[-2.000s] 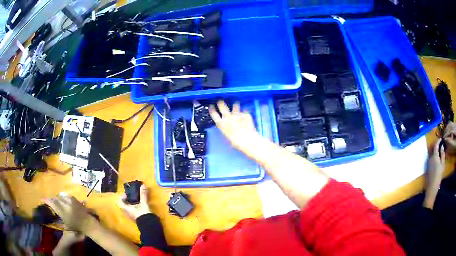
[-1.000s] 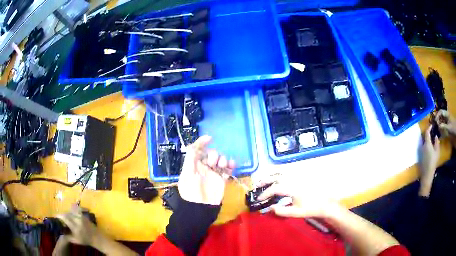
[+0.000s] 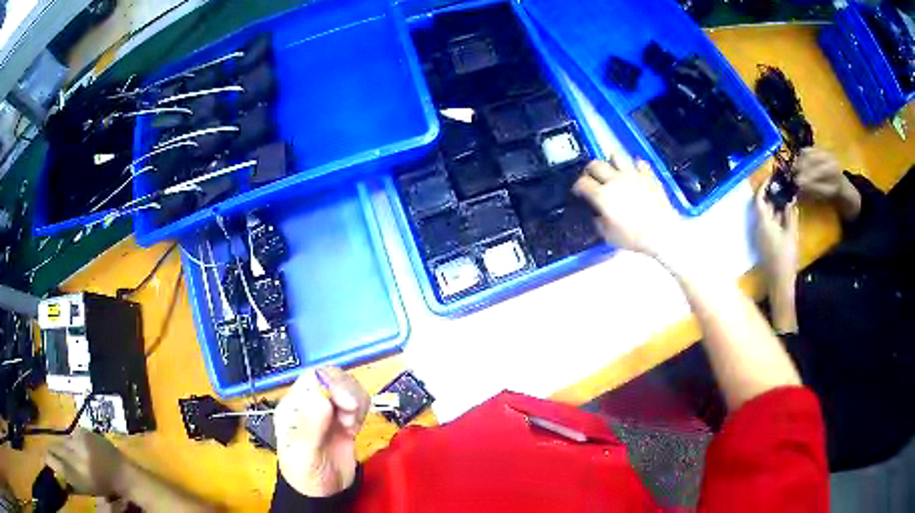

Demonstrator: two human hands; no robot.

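My left hand [image 3: 319, 426] is closed above the table's front edge, on a white lead [image 3: 383, 401] that emerges at its right and runs to a small dark wired board [image 3: 406, 398]. The board lies beside the hand, on the table edge. My right hand [image 3: 634, 208] is over the right rim of the middle-right blue tray [image 3: 431, 291], fingers curled at the black housing shells [image 3: 487, 217]. Whether it holds a shell is hidden. Two shells at the tray's near end and one farther up show pale squares inside.
Left of my left hand, a black unit [image 3: 209, 418] lies with a white lead. The lower-left tray [image 3: 401, 326] holds wired boards; the upper-left tray [image 3: 426, 140] holds black units. A black-and-white box [image 3: 115, 351] stands left. Neighbours' hands [image 3: 85, 463] [image 3: 778, 225] show at both sides.
The view has shifted right. My right hand has left the board near my body and reached out to the shell tray. My left hand has lowered to the table edge. One near pale-square shell no longer shows.
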